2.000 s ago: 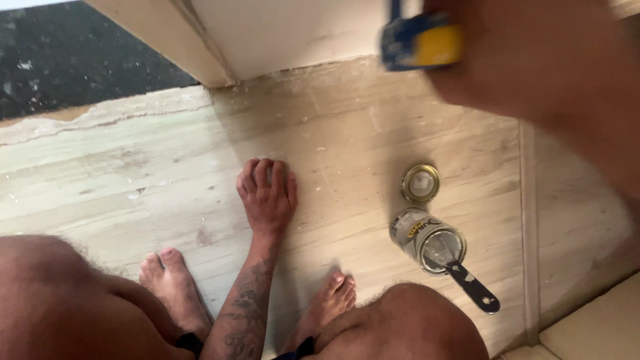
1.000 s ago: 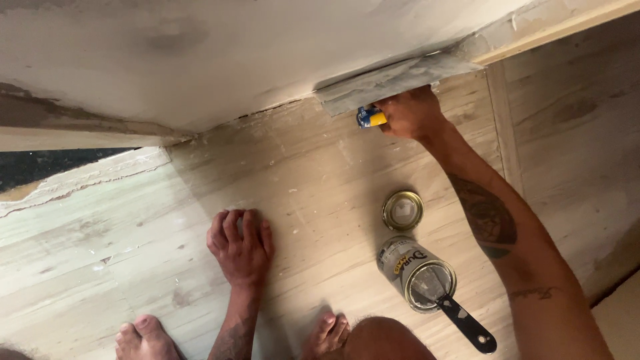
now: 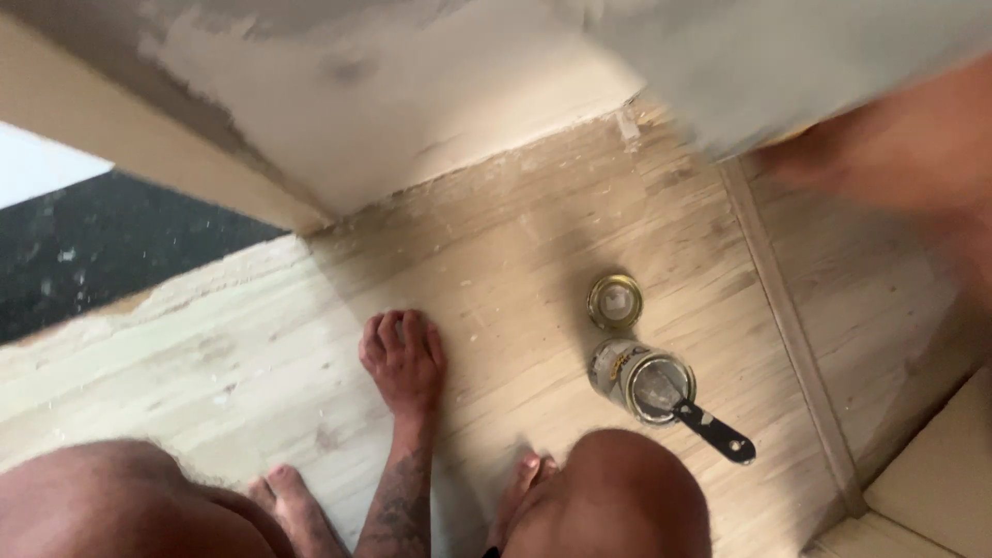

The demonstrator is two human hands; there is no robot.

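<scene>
My left hand (image 3: 404,364) rests on the wood-look floor, its fingers curled and nothing seen in them. At the upper right, my blurred right hand (image 3: 860,155) holds a wide flat metal taping blade (image 3: 783,62), raised close to the camera; its grip is hidden. An open metal can (image 3: 608,368) stands on the floor between my left hand and the floor strip. A putty knife (image 3: 717,432) with a black handle leans in it, the handle sticking out over the rim. The round can lid (image 3: 614,302) lies just beyond the can.
A patchy plastered wall (image 3: 465,85) meets the floor ahead. A door frame post (image 3: 170,132) stands at the left, beside a dark floor area (image 3: 116,248). A raised strip (image 3: 790,333) crosses the floor at the right. My knees and bare feet are below.
My right hand has lifted the blade away from the foot of the wall, up and to the right, nearer the camera. My left hand has stayed on the floor. The view has shifted.
</scene>
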